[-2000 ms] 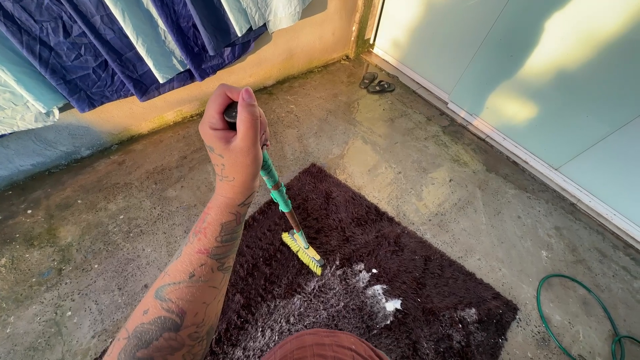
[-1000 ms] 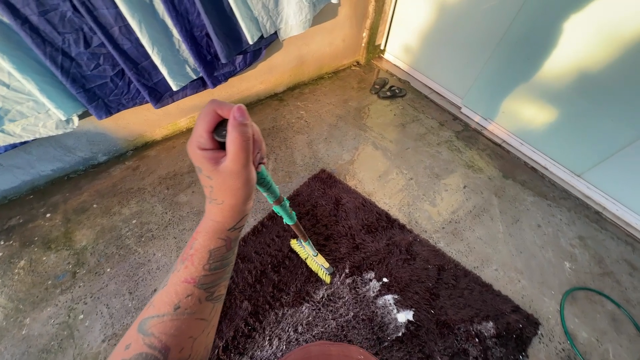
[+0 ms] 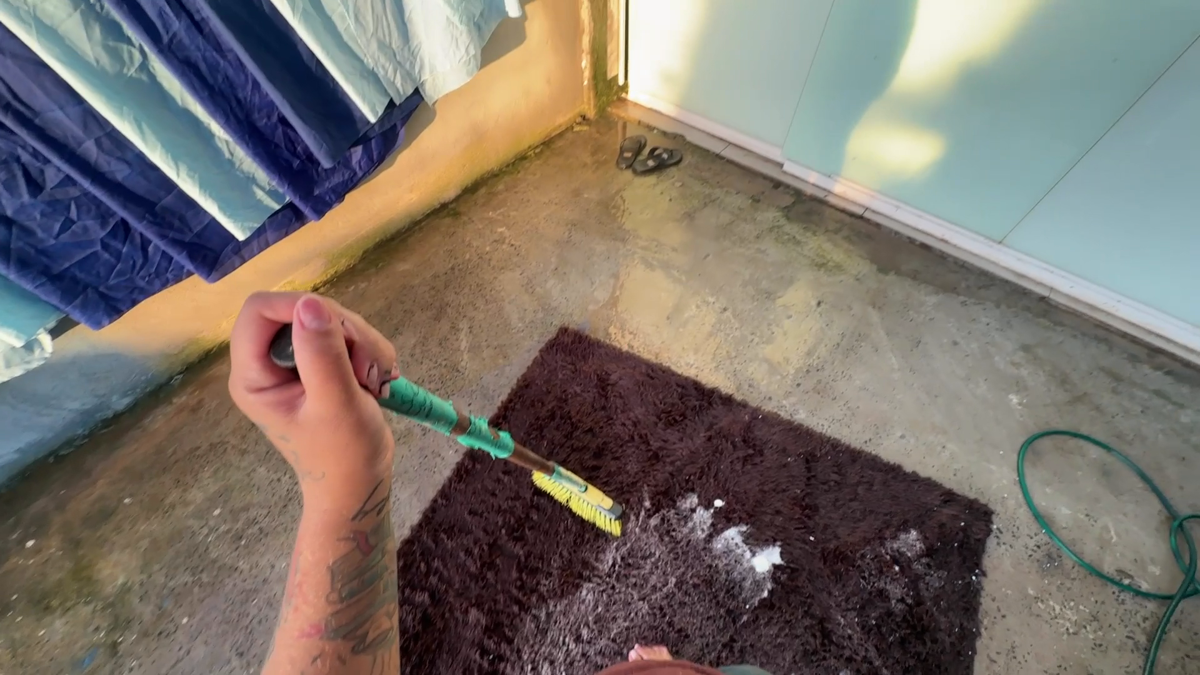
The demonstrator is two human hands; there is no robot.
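My left hand point(image 3: 314, 356) is closed around the dark end of a long-handled brush, wrapped in green along its handle point(image 3: 422, 405). From my fist the handle slants down to the right. Its yellow-bristled brush head point(image 3: 577, 502) is against a dark brown shaggy rug point(image 3: 675, 422), left of a whitish, lathery patch. Thick white foam point(image 3: 750, 553) lies on the pile to the right of the bristles. My right hand is out of view.
Blue and pale cloths point(image 3: 169, 159) hang along the left wall. Black sandals point(image 3: 647, 157) lie by the pale panelled door point(image 3: 844, 122). A green hose point(image 3: 1078, 558) is coiled on the concrete floor point(image 3: 525, 244) at right. Toes point(image 3: 649, 652) show at the bottom edge.
My left hand has moved left and lower in the view, still holding the brush, and the handle now lies at a flatter slant. The brush head has shifted slightly right over the rug.
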